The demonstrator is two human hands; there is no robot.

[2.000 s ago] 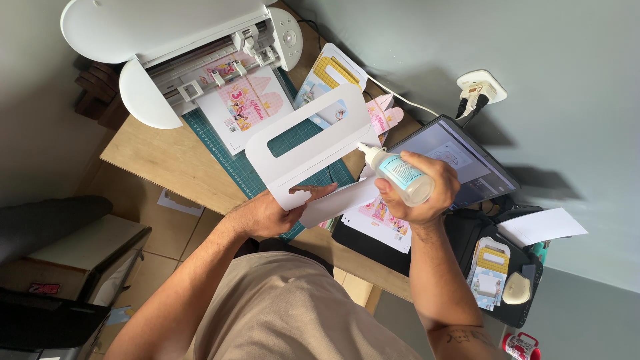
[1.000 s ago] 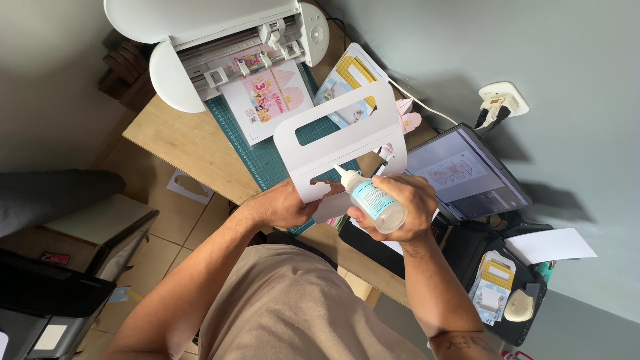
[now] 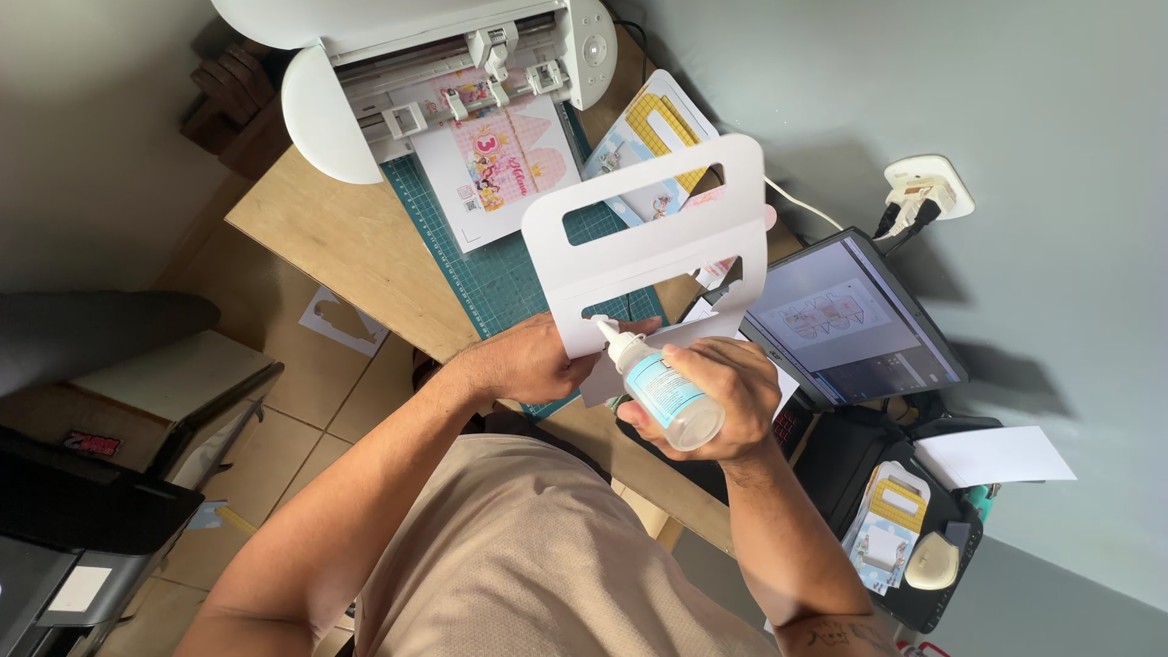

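My left hand (image 3: 538, 359) grips the lower left edge of a folded white cardstock cutout (image 3: 643, 239) with handle-shaped slots; part of that hand is behind the card. In my right hand (image 3: 721, 392) is a clear squeeze bottle of glue (image 3: 671, 397) with a blue label. The bottle is tilted, and its white nozzle points up and left at the card, close to the lower slot's left end. Whether the tip touches the card, and whether glue is coming out, cannot be told.
A white cutting machine (image 3: 333, 114) holds a printed sheet (image 3: 511, 164) over a green cutting mat (image 3: 502, 287). Yellow and blue printed cutouts (image 3: 639, 151) lie behind the card. At the right are an open laptop (image 3: 849, 319), a wall socket (image 3: 926, 187) and a black bag (image 3: 844, 461).
The glue bottle's nozzle has moved from the card's upper right edge, two seconds ago, to beside the lower slot's left end. My left hand keeps its hold on the card.
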